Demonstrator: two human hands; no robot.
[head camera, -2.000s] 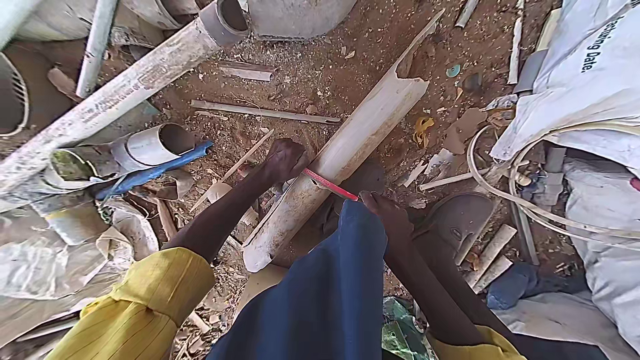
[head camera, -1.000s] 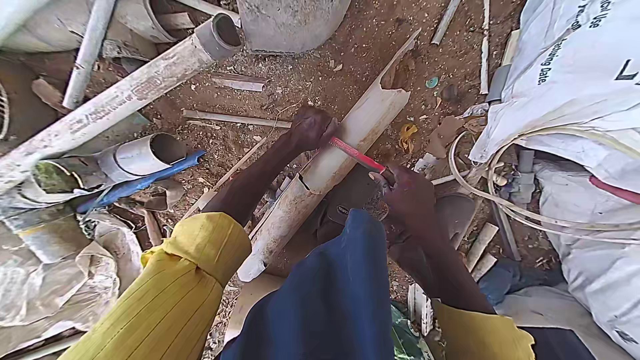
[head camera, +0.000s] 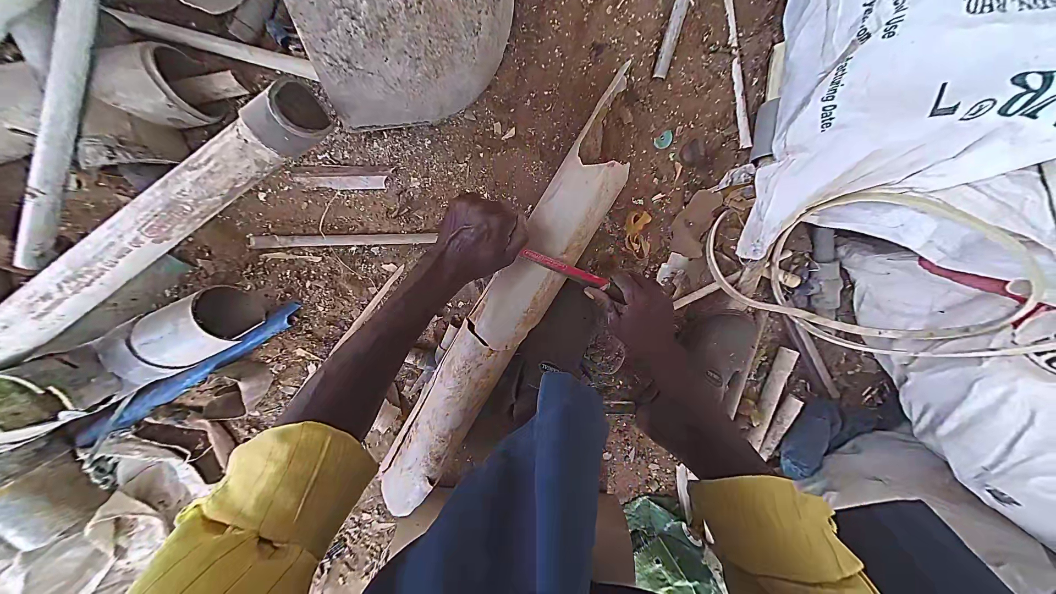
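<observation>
A split, broken length of off-white plastic pipe (head camera: 528, 280) lies slantwise before me, its far end jagged, with a dark crack across its middle. Over it runs a red hacksaw frame or similar flat red tool (head camera: 565, 268); its exact kind cannot be told. My right hand (head camera: 639, 309) is closed around the tool's dark right end, beside the pipe. My left hand (head camera: 481, 235) is a fist at the tool's other end, by the pipe's left edge; its grip there is partly hidden by the fingers. Blue cloth (head camera: 569, 462) hangs below the near half of the pipe.
Long grey pipe (head camera: 157, 210) and short pipe pieces (head camera: 186, 330) lie at the left. A large grey cylinder (head camera: 404, 58) stands at the top. White sacks (head camera: 916, 107) and a coil of pale tubing (head camera: 907, 330) fill the right. Scraps and thin strips litter the dirt floor.
The crack in the pipe's middle, not plain in the oldest frame, now shows below my hands. Both hands and the red tool are farther up the pipe than two seconds ago.
</observation>
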